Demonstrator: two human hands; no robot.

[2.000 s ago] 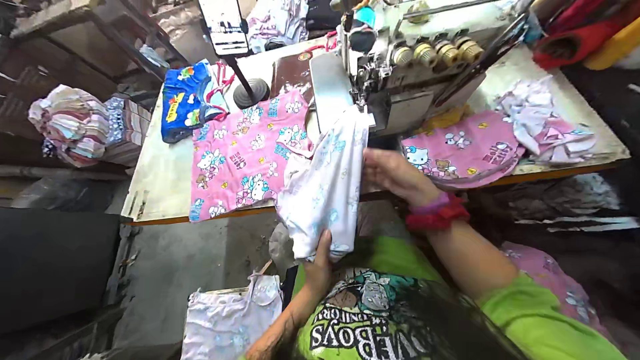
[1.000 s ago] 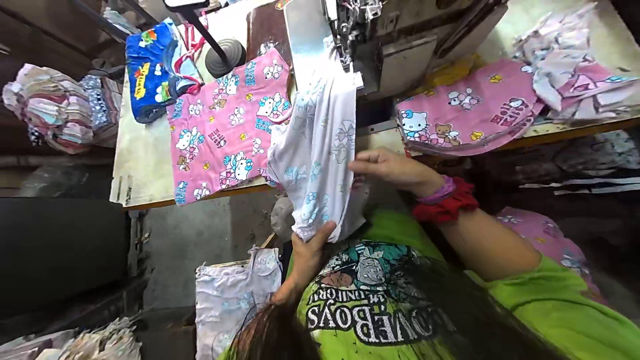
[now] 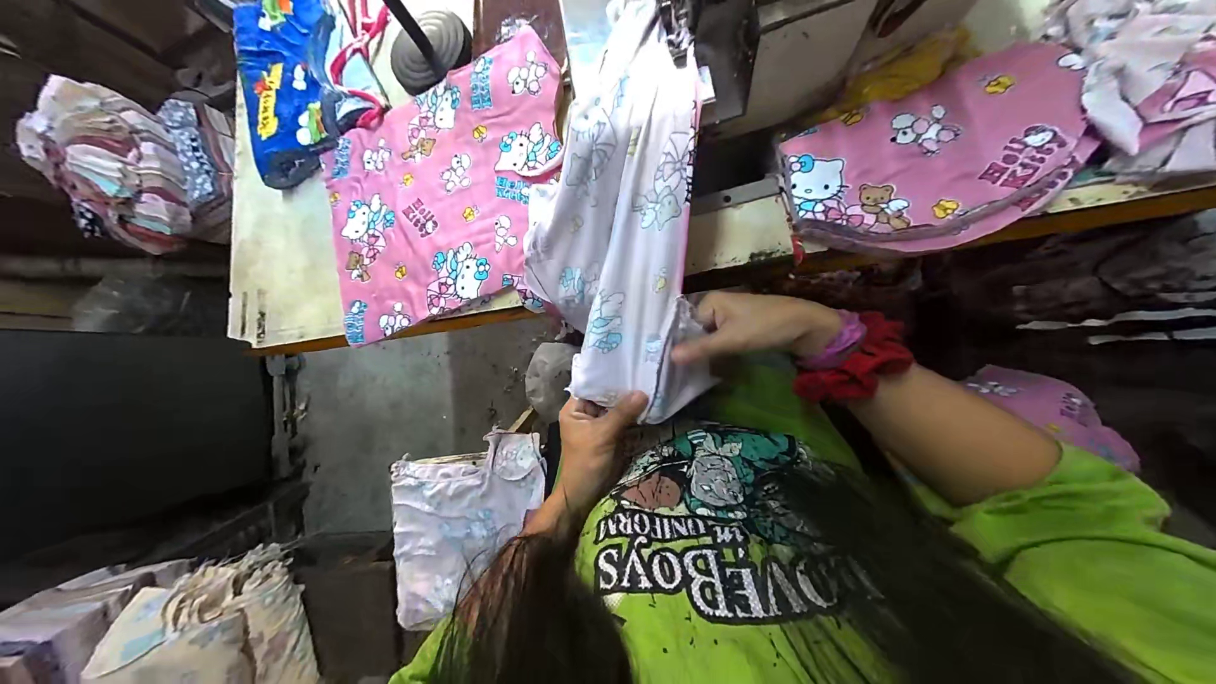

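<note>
A pale printed fabric piece (image 3: 617,256), its wrong side showing, runs from the sewing machine (image 3: 731,57) down over the table edge toward my lap. The thumb and fingers of my left hand (image 3: 594,442) pinch its lower end. At the fabric's right edge is my right hand (image 3: 750,328), thumb and fingers on a folded part; whether they are closed on it cannot be told. Pink printed fabric (image 3: 427,190) lies flat left of the piece, and a curved pink fabric piece (image 3: 936,152) lies right of the machine. The needle area is mostly hidden at the top edge.
A blue printed cloth bundle (image 3: 280,95) and a round grey stand base (image 3: 429,52) are at the table's back left. Crumpled fabric pieces (image 3: 1154,76) lie far right. Fabric bundles (image 3: 123,166) sit left of the table (image 3: 275,275); more cloth (image 3: 465,522) hangs below it.
The view has moved closer to the table. My right hand has come down along the fabric's right edge to its lower part. My left hand still holds the lower end.
</note>
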